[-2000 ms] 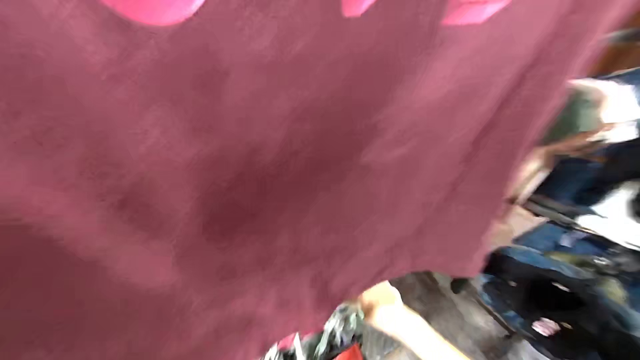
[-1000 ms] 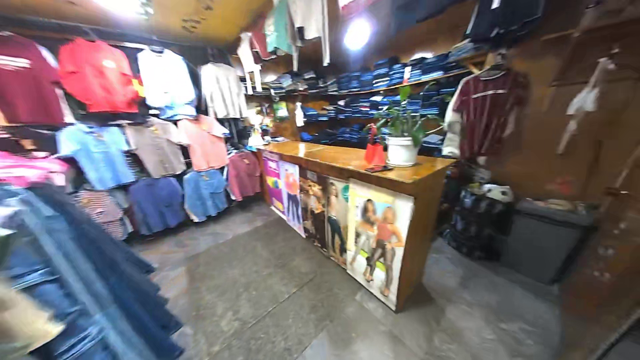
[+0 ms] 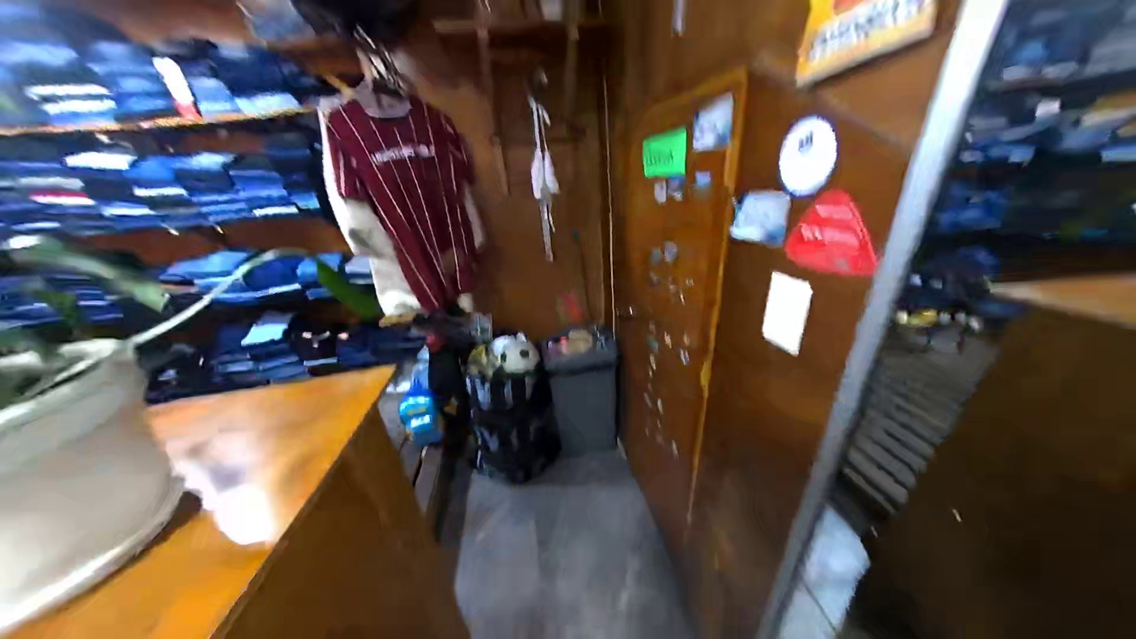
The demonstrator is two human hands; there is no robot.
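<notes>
Neither my left hand nor my right hand shows in the head view, so what they hold or touch cannot be told. Nearest to me at the left is a white plant pot (image 3: 80,479) with a leafy plant, standing on a wooden counter (image 3: 311,417). A maroon striped shirt (image 3: 404,177) hangs at the back wall over a pale garment. Folded jeans (image 3: 177,186) fill the shelves at the left.
A grey bin (image 3: 583,390) and a dark bag (image 3: 510,426) with a panda-like plush on top stand at the passage's far end. A wooden door (image 3: 674,293) with stickers lines the right, beside a metal-framed mirror (image 3: 887,319). Grey floor (image 3: 559,550) runs between counter and door.
The view has swung from a maroon cloth across the shop to the counter's end and the passage. The pot and counter are now much nearer. A hand seen at first is out of view.
</notes>
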